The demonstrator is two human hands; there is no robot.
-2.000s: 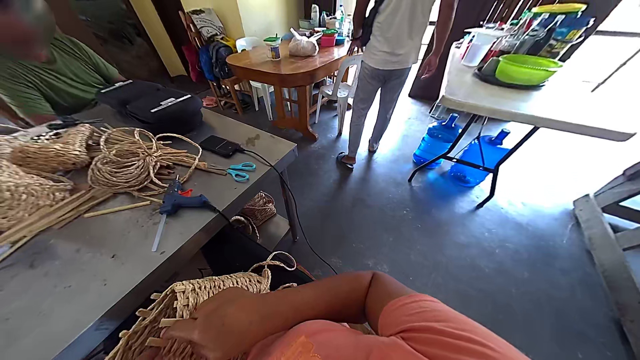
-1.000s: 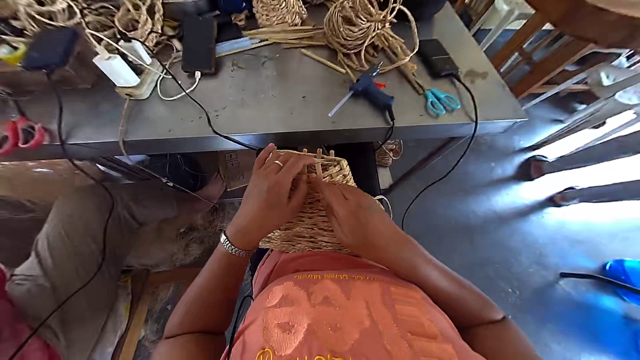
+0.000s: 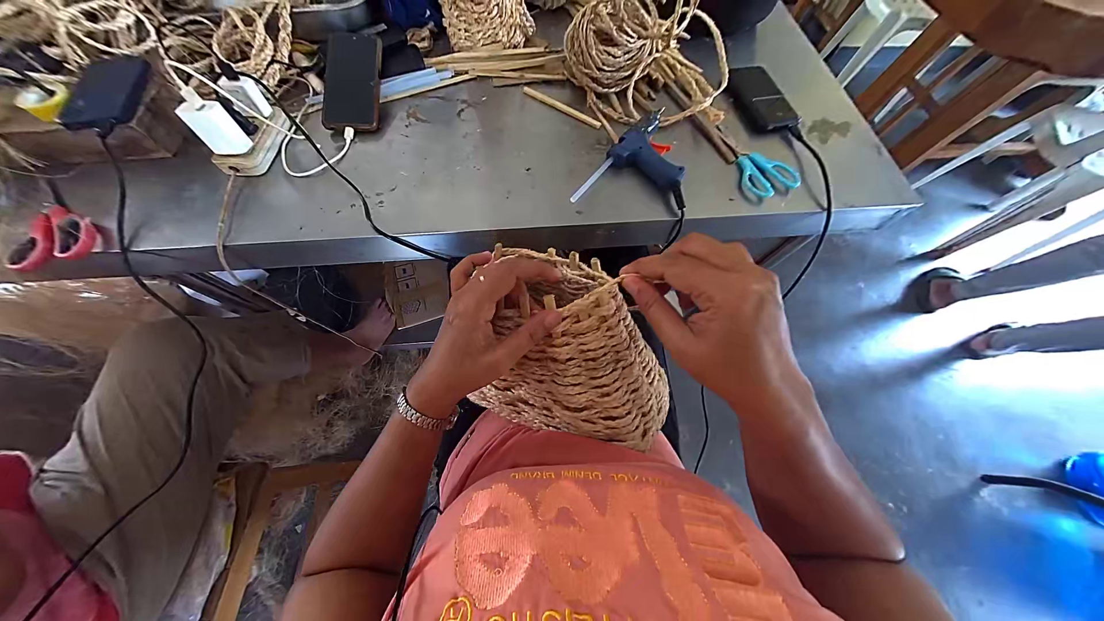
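Note:
A woven natural-fibre basket rests on my lap, tilted, with short stake ends standing up around its rim. My left hand holds the rim on the left, its thumb outside near a stake and some fingers over the opening. At the rim's right side my right hand pinches a thin fibre strand between thumb and forefinger. Beyond the basket, a blue glue gun with a clear glue stick lies on the metal table. The basket's underside is hidden.
Teal scissors, a coil of braided rope, a smartphone and a power strip lie on the table. Red-handled scissors sit at its left edge. Cables hang over the front. Another person's leg is at left.
The view has swung from the room to the table and my lap. Since one second ago, my hands have moved apart; my right hand now pinches a strand at the rim's right side.

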